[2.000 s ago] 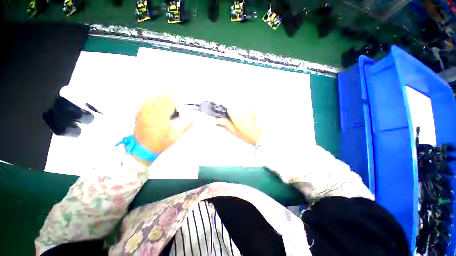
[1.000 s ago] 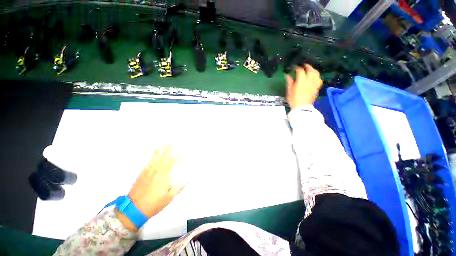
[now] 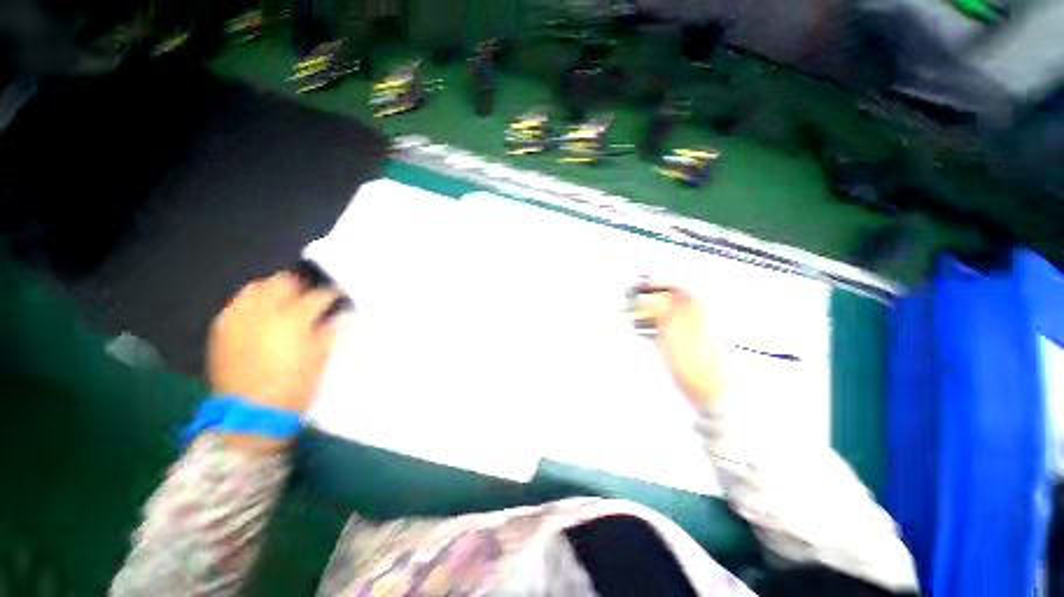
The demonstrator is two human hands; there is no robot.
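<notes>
The picture is blurred. My left hand [image 3: 266, 350], with a blue band on its wrist, is at the left edge of the white sheets. Its fingers are curled on a black cover [image 3: 338, 306], mostly hidden by the fingers. My right hand [image 3: 691, 344] is over the right part of the sheets. It pinches a small circuit board [image 3: 642, 306], only partly visible at the fingertips. A thin dark cord [image 3: 764, 352] shows to the right of this hand; its link to the board is hidden.
White sheets [image 3: 502, 338] lie under the hands, with a black mat [image 3: 198, 175] to the left. Beyond a whitish rail [image 3: 653, 216], several yellow and silver boards [image 3: 399, 91] sit on the green conveyor [image 3: 467, 123]. Blue bins [image 3: 986, 408] stand at the right.
My right hand has come back from the conveyor to the sheets with a board. My left hand has moved left to the black covers. The view has turned.
</notes>
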